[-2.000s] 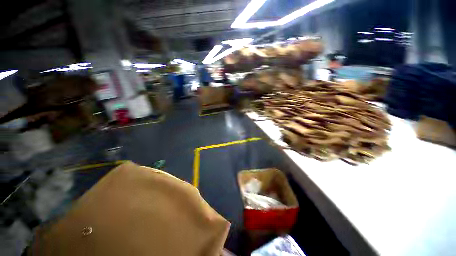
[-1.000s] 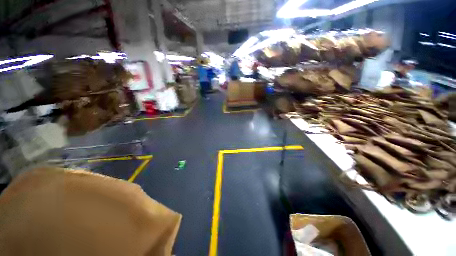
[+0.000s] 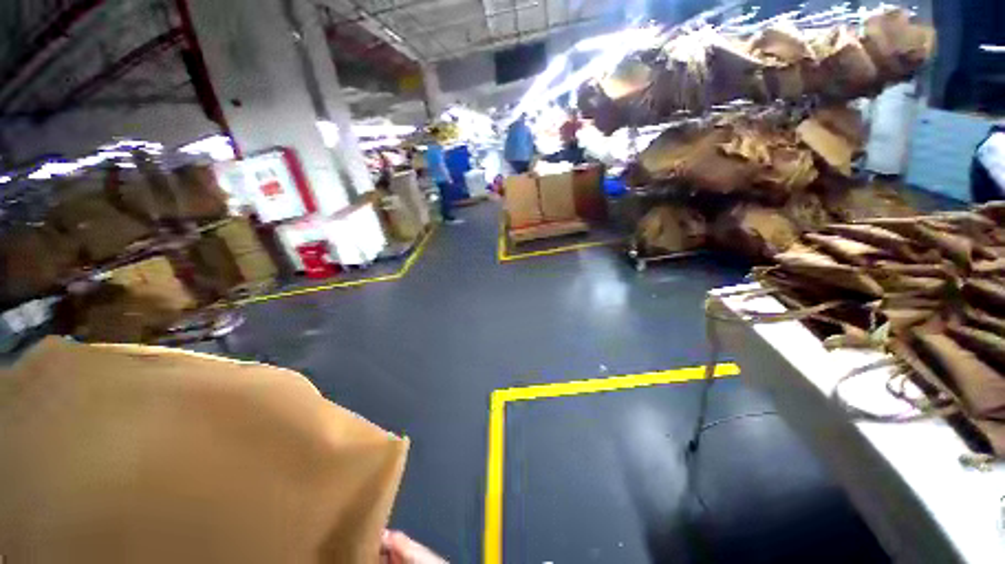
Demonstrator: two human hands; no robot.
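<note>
A large tan-brown bag (image 3: 187, 452) fills the lower left of the head view, close to the camera, with a light edge line along its top. A few fingers of my right hand (image 3: 410, 548) show at the bottom edge, against the bag's right lower edge; the rest of that hand is cut off or hidden behind the bag. My left hand is not in the picture.
A white-topped table (image 3: 821, 375) with a heap of brown bags (image 3: 937, 297) and hanging straps stands at right. A rack of brown bags (image 3: 760, 143) stands behind it. Cartons (image 3: 546, 204), people (image 3: 439, 171), a pillar and yellow floor lines (image 3: 495, 474) lie ahead.
The view has moved forward along the table, and the carton with white waste has left the picture. The bag stays at the lower left. Fingers now show beside it.
</note>
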